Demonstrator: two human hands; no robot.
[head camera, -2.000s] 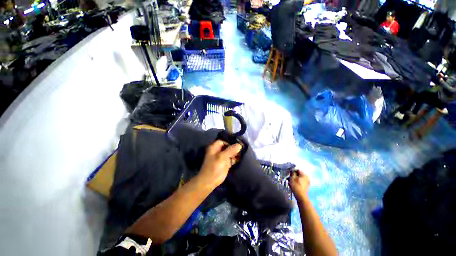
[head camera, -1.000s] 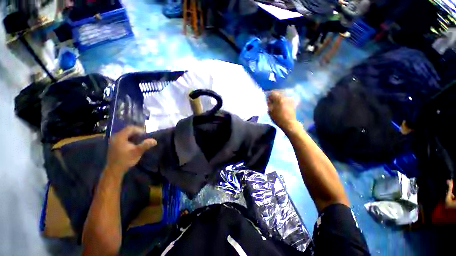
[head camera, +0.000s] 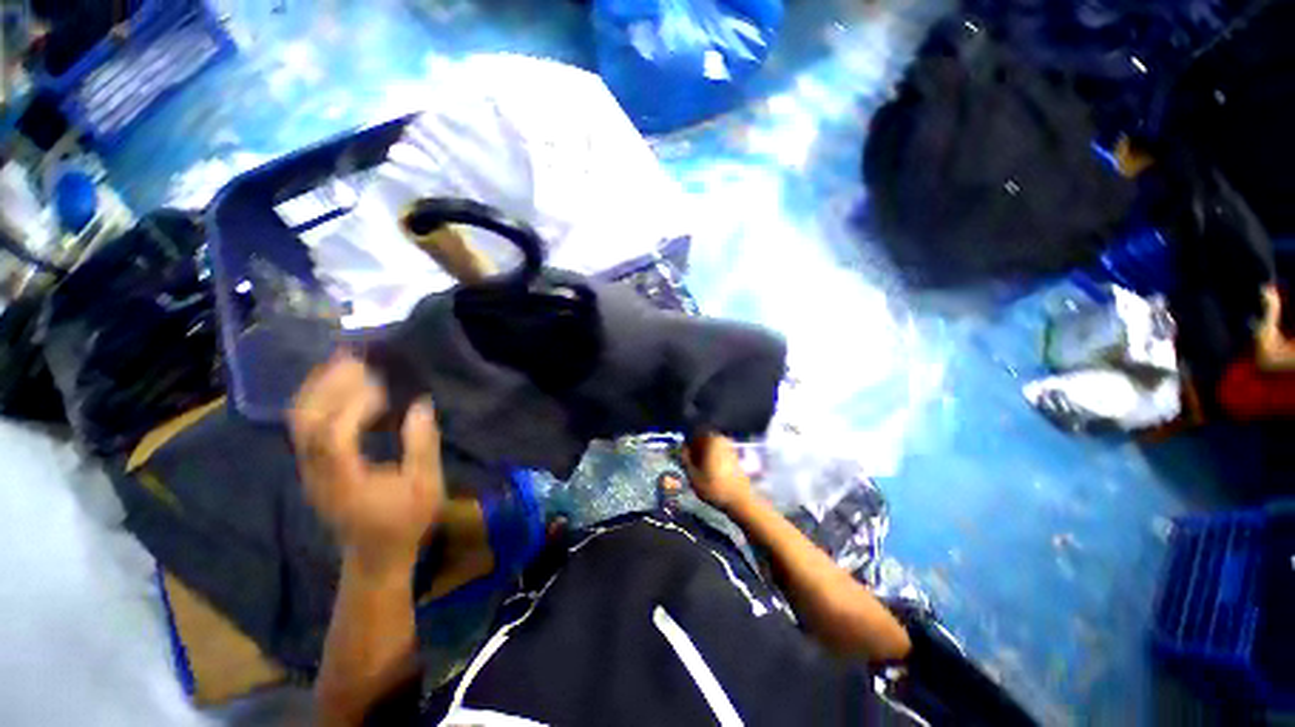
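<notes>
A dark grey suit jacket (head camera: 646, 362) hangs from a black hanger (head camera: 526, 242) whose hook is over the tan pole's end (head camera: 447, 244). My left hand (head camera: 367, 462) is blurred, with fingers and thumb apart, at the jacket's left side; it holds nothing. My right hand (head camera: 717, 472) is at the jacket's lower right edge, its fingers partly hidden by the cloth, so I cannot tell whether it grips. Shiny clear-bagged jackets (head camera: 852, 523) show low to the right. Whitish poly sheets (head camera: 547, 149) lie over the dark blue basket (head camera: 235, 334) beyond the pole.
A dark jacket pile (head camera: 227, 526) lies on cardboard (head camera: 213, 646) at left, with black sacks (head camera: 135, 334) behind. A blue sack (head camera: 682, 57) is at the top. A dark heap (head camera: 980, 171), a whitish packet (head camera: 1108, 395) and a blue crate (head camera: 1221, 597) are at right.
The view has tilted down and shifted right. My right hand has come down from out beside the jacket to its lower right edge. My left hand stays open near the left side. The jacket's right shoulder looks bunched.
</notes>
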